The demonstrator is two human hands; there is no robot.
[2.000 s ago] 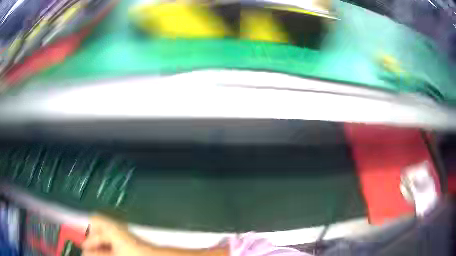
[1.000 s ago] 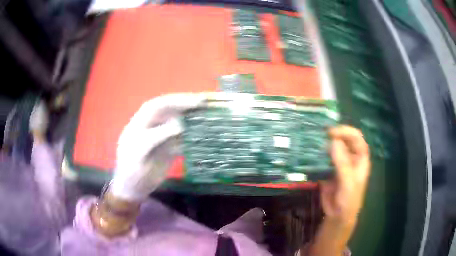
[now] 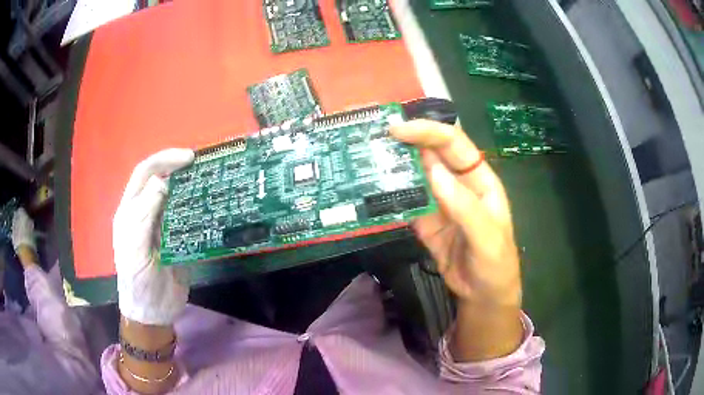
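Note:
A green circuit board [image 3: 266, 189] is held up in front of me, component side facing me, slightly tilted with its right end higher. A square chip with a pale top sits near its middle. Rows of pin headers run along the far edge; a black and a white connector sit on the near edge. My left hand [image 3: 150, 239], in a white glove, grips the board's left end. My right hand [image 3: 467, 212], bare with a reddish ring, grips the right end with fingers at the far corner and below.
Several boards lie on the red-orange mat [image 3: 170, 69] beyond, one close behind the held board [image 3: 286, 96]. A dark green conveyor [image 3: 563, 231] at right carries boards. A black rounded object [image 3: 431, 110] is behind my right hand. Another person's gloved hand [image 3: 23, 229] is at far left.
The held board has moved left and tilted, its right end now higher, and looks sharper. Both hands still hold its ends. The view has shifted, showing more of the conveyor.

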